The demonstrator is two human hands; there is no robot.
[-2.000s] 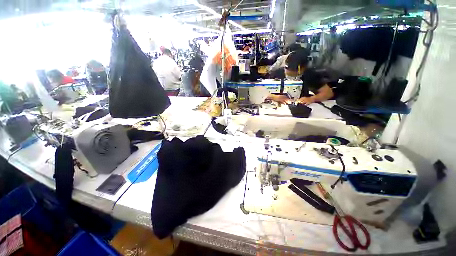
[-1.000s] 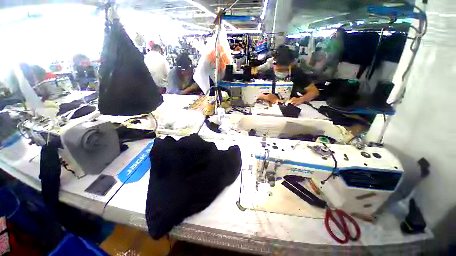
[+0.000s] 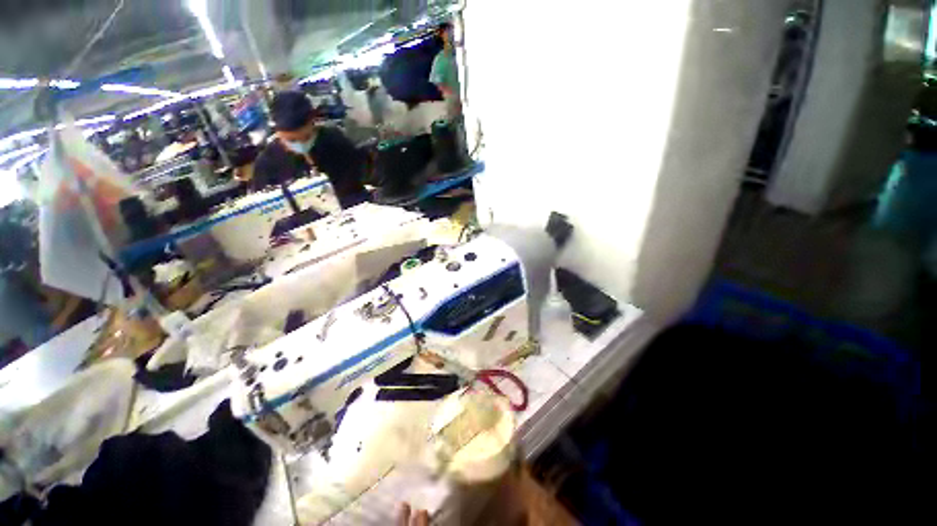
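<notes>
Black garment fabric (image 3: 180,478) lies heaped at the lower left, beside the needle end of the white sewing machine (image 3: 354,344). A pale, translucent, rounded thing, perhaps a cup (image 3: 478,437), is blurred close in front of me and covers part of the table. Fingertips (image 3: 413,514) of one hand show at the bottom edge against its lower part. The rest of that hand is cut off, and I cannot tell which hand it is or its grip. A flat black band (image 3: 416,385) and red-handled scissors (image 3: 503,388) lie by the machine.
A blue bin (image 3: 765,308) with dark contents is at the lower right, beside the table edge (image 3: 586,385). A white pillar (image 3: 575,123) rises behind the table's right end. A small black object (image 3: 588,303) lies there. A masked person (image 3: 298,144) sits at a machine opposite.
The view has swung right and tilted; the garment now lies lower left, and the pillar and right-hand bin fill the right. The pale rounded thing and fingertips have come into view.
</notes>
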